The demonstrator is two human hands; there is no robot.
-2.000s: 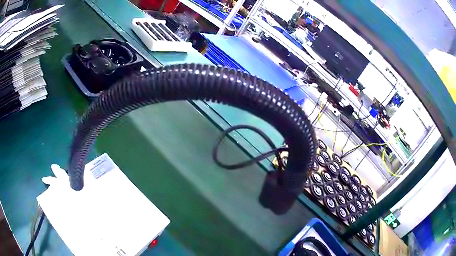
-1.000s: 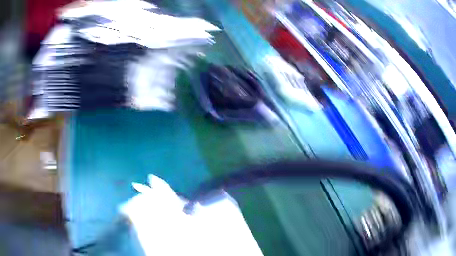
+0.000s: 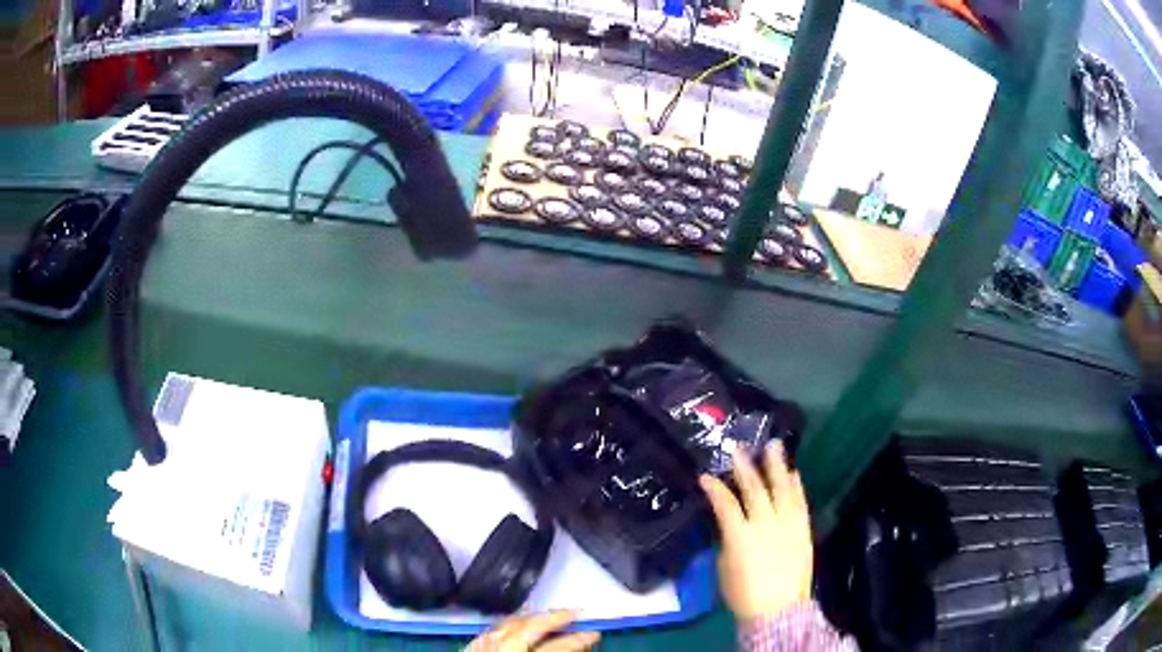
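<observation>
Black over-ear headphones (image 3: 455, 526) lie on a white sheet (image 3: 580, 588) at the left of a blue tote tray (image 3: 446, 405). A glossy black blister tray (image 3: 612, 478) sits tilted over the tote's right part, with a shiny clear plastic bag (image 3: 707, 410) in it. My right hand (image 3: 765, 541) is at the blister tray's right side, fingers spread over its edge by the bag; whether it grips is unclear. My left hand (image 3: 533, 632) is cut off by the bottom edge, just below the headphones, and its hold cannot be told.
A white box unit (image 3: 223, 490) with a black ribbed hose (image 3: 293, 89) stands left of the tote. Stacked blister trays (image 3: 994, 535) lie at right, beside a green post (image 3: 937, 274). The conveyor belt (image 3: 510, 318) runs behind. Another loaded bin (image 3: 64, 255) is far left.
The view has swung right. The blue tote with headphones and blister tray is now in front of me, and both hands have come into view.
</observation>
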